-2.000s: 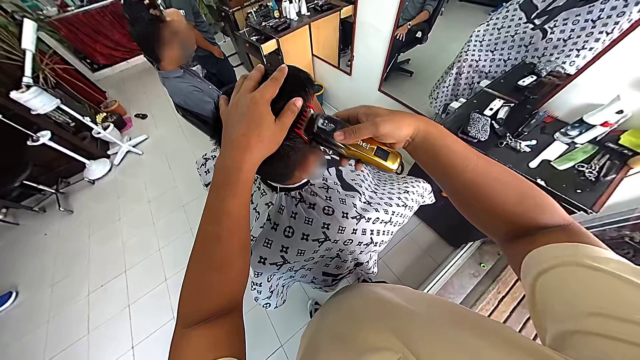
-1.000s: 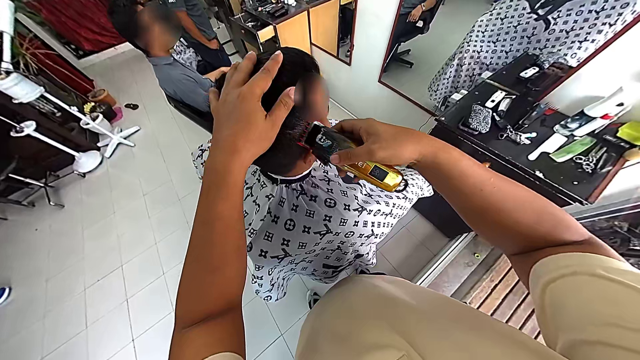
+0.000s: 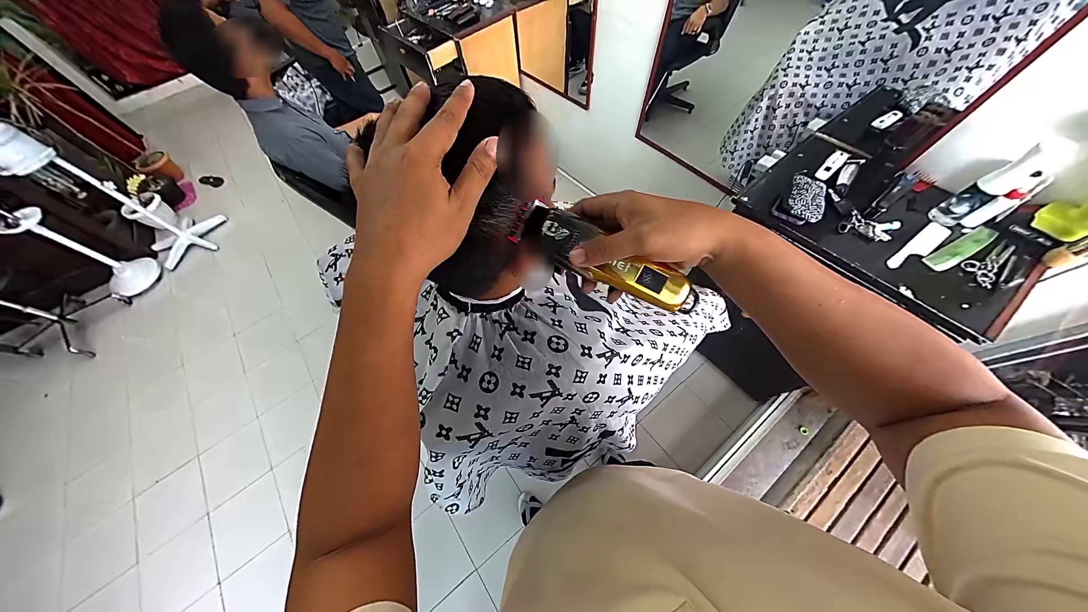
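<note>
A seated person's dark-haired head is in the middle of the view, above a white barber's cape with a black pattern. My left hand rests on the hair with its fingers apart, holding no tool. In my right hand is a gold and black cordless hair clipper with a small display. Its red comb guard touches the hair at the side of the head near the ear. The clipper partly covers the ear, and the lower fingers of my right hand are mostly hidden behind it.
To the right, a black counter holds scissors, a green comb and several other tools below a mirror. Another person sits in a chair at the upper left. White stand bases are on the tiled floor.
Two seconds ago the clipper was higher against the head; it has since moved lower, beside the ear. The head has turned, showing more of its right side. My left hand stays on the hair.
</note>
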